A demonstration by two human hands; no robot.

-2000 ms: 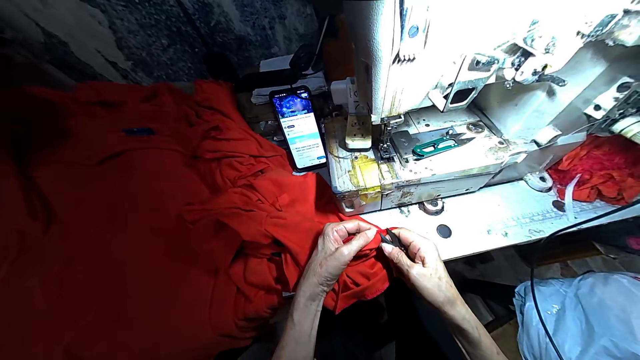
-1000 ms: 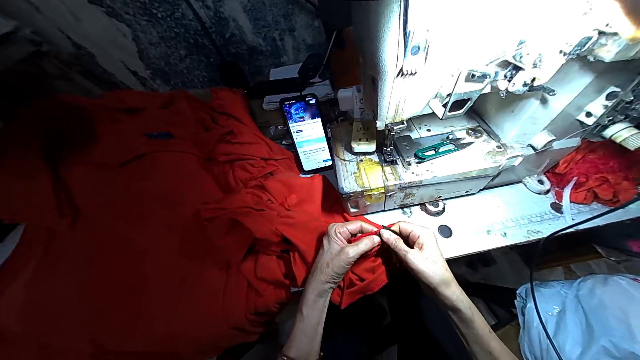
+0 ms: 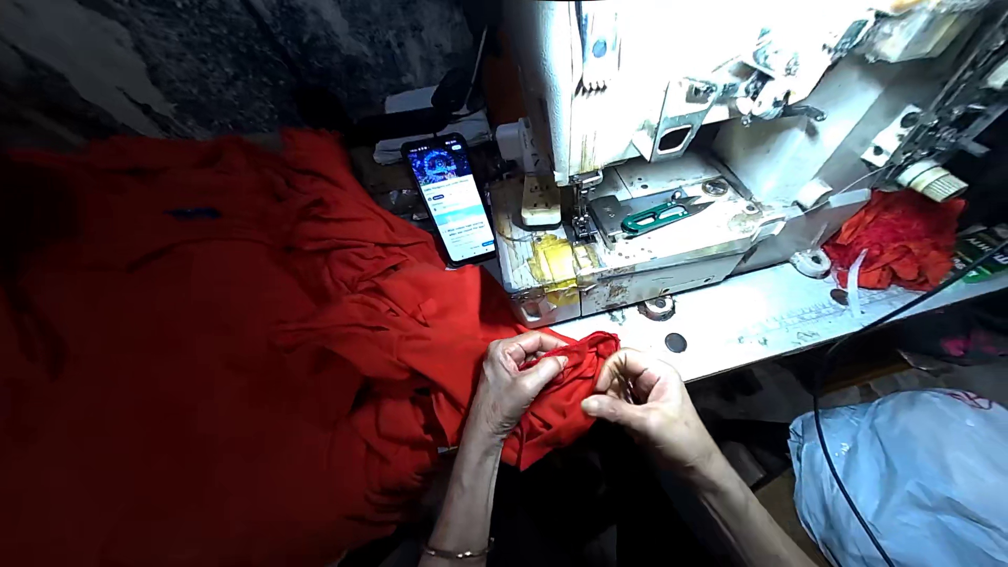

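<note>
Red fabric [image 3: 236,331] spreads over the left side, and one end of it reaches the front of the sewing machine [image 3: 661,260]. My left hand [image 3: 516,382] pinches a gathered edge of this cloth between thumb and fingers. Right beside that edge is my right hand [image 3: 642,394], its thumb and fingertips apart; whether it touches the cloth at the back is unclear. Green-handled thread snips [image 3: 657,219] lie on the machine bed, right of the presser foot [image 3: 583,224].
A lit smartphone [image 3: 453,201] leans left of the machine. Red scraps [image 3: 898,236] are heaped at the right on the white table [image 3: 756,323]. A black cable [image 3: 823,425] hangs in front of a pale plastic bag [image 3: 906,472].
My right hand has come away from my left hand, and its fingers have parted. The gathered red edge between them shows more than before.
</note>
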